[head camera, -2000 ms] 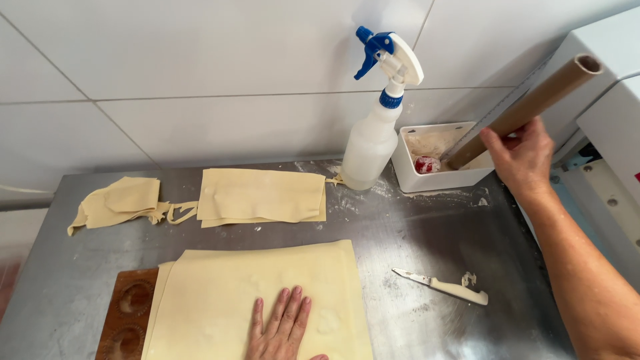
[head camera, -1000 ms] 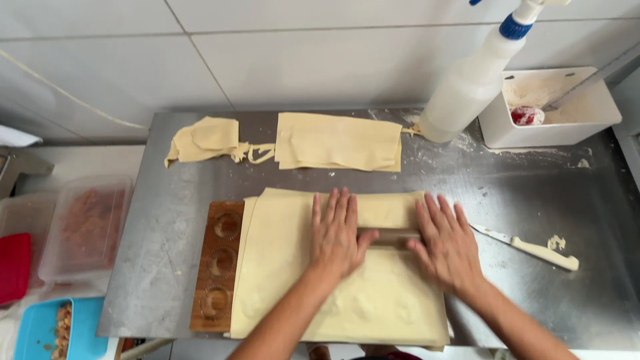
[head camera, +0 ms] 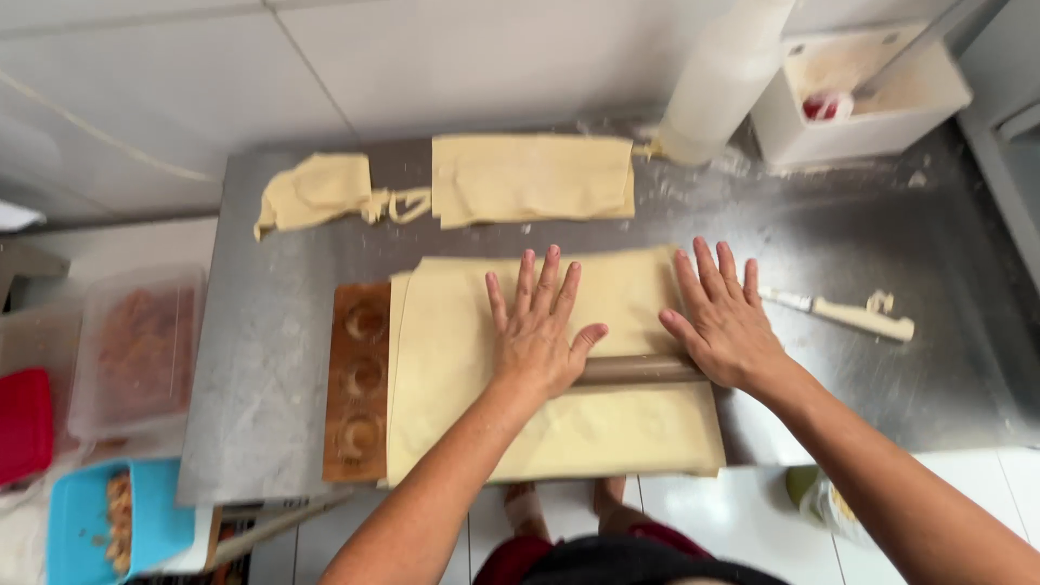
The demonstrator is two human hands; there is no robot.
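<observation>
A brown rolling pin (head camera: pixel 642 369) lies crosswise on a large sheet of pale dough (head camera: pixel 455 357). My left hand (head camera: pixel 540 333) rests flat over the pin's left part, fingers spread. Over its right end lies my right hand (head camera: pixel 723 317), also flat with fingers apart, at the dough's right edge. Both palms press on the pin without gripping it, and they hide its ends. Under the dough is a wooden mold with round hollows (head camera: pixel 356 382), whose left strip shows. A knife with a cream handle (head camera: pixel 861 317) lies right of my right hand.
Behind are folded dough sheets (head camera: pixel 532 179), dough scraps (head camera: pixel 317 191), a spray bottle (head camera: pixel 719 81) and a white bin (head camera: pixel 845 138) holding flour. At left stand a plastic container of reddish filling (head camera: pixel 142 349) and a blue container (head camera: pixel 162 512). The steel table's (head camera: pixel 260 390) front edge is near my body.
Two seconds ago my right hand held the pin at the white bin; now the pin lies on the dough under both hands. Since one second ago, the fingers have spread wider.
</observation>
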